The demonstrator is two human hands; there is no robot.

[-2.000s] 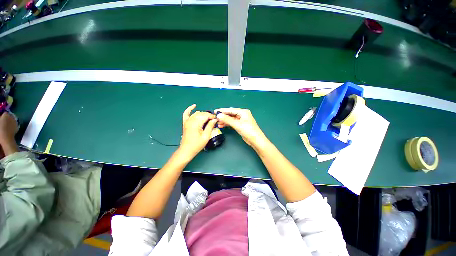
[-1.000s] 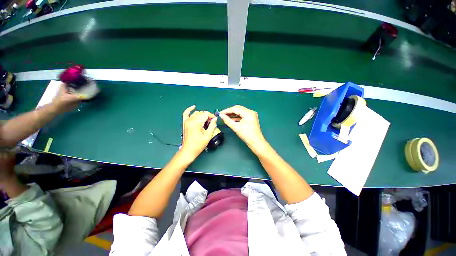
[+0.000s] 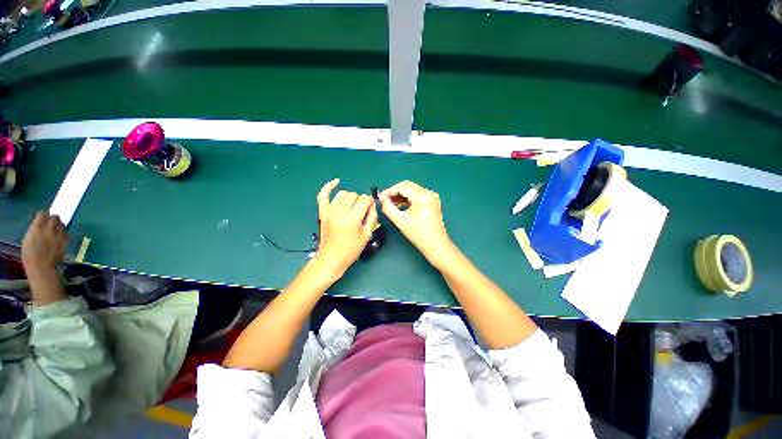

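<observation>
A motor assembly (image 3: 375, 243) lies on the green bench in front of me, mostly hidden under my left hand; its black end and a bit of tan show. A thin black lead wire (image 3: 283, 246) trails from it to the left. My left hand (image 3: 345, 225) is on the unit, its thumb and index finger pinching at a small dark piece (image 3: 375, 194). My right hand (image 3: 413, 213) is bare, with thumb and index fingertips closed at the same dark piece from the right. What the piece is cannot be told.
A blue tape dispenser (image 3: 557, 210) stands right beside a white sheet (image 3: 619, 257). Tape rolls (image 3: 723, 264) lie far right. Another unit with a magenta ring (image 3: 144, 141) lies left, near a white strip (image 3: 81, 180) and another person's hand (image 3: 45, 244). A dark unit (image 3: 676, 70) is on the conveyor.
The other person has put the magenta-ringed unit on the bench at left and drawn the hand back. The conveyor unit has moved right. My hands have barely shifted.
</observation>
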